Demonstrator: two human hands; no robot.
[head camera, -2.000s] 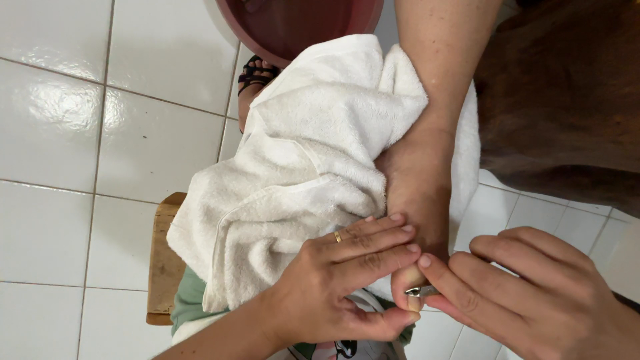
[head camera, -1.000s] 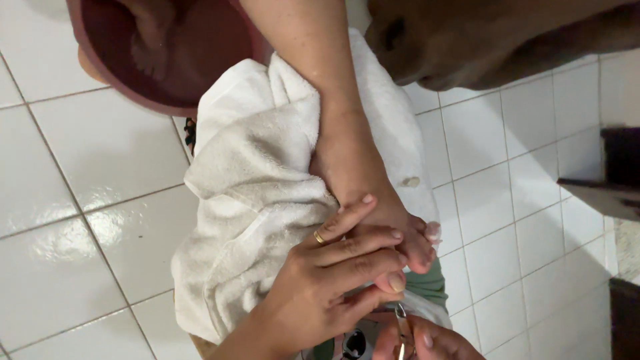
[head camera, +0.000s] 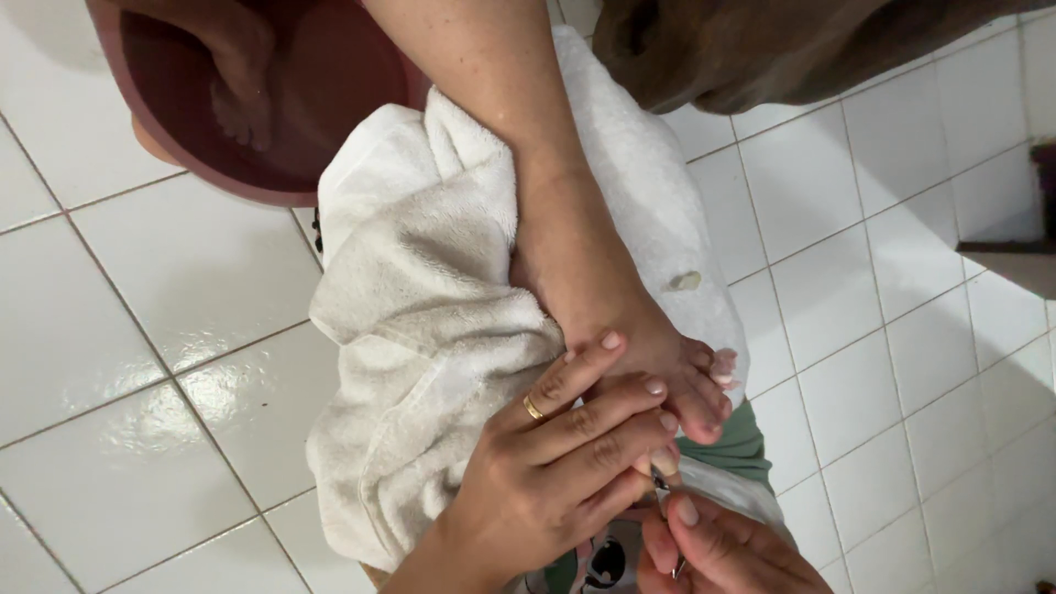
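Observation:
Another person's bare foot (head camera: 627, 330) lies on a white terry towel (head camera: 429, 272). My left hand (head camera: 561, 454), with a gold ring (head camera: 533, 407), rests across the foot and holds the big toe (head camera: 663, 460) between its fingers and thumb. Between thumb and fingers, my right hand (head camera: 726, 549) grips a small metal cuticle nipper (head camera: 660, 481); its tip touches or is very near the big toe's nail. A bit of pinkish-white material (head camera: 724, 368) clings by the small toes, and a small pale lump (head camera: 685, 281) lies on the towel.
A dark red basin (head camera: 330, 82) at the upper left holds the person's other foot (head camera: 243, 99) in water. Brown furniture or covering (head camera: 726, 49) is at the upper right. White floor tiles (head camera: 107, 272) surround the towel. Green and printed cloth (head camera: 730, 445) lies below the foot.
The view has shifted, and more of the basin and the foot now shows. My right hand with the nipper was lower, off the nail, a second ago and has come back up to the toe.

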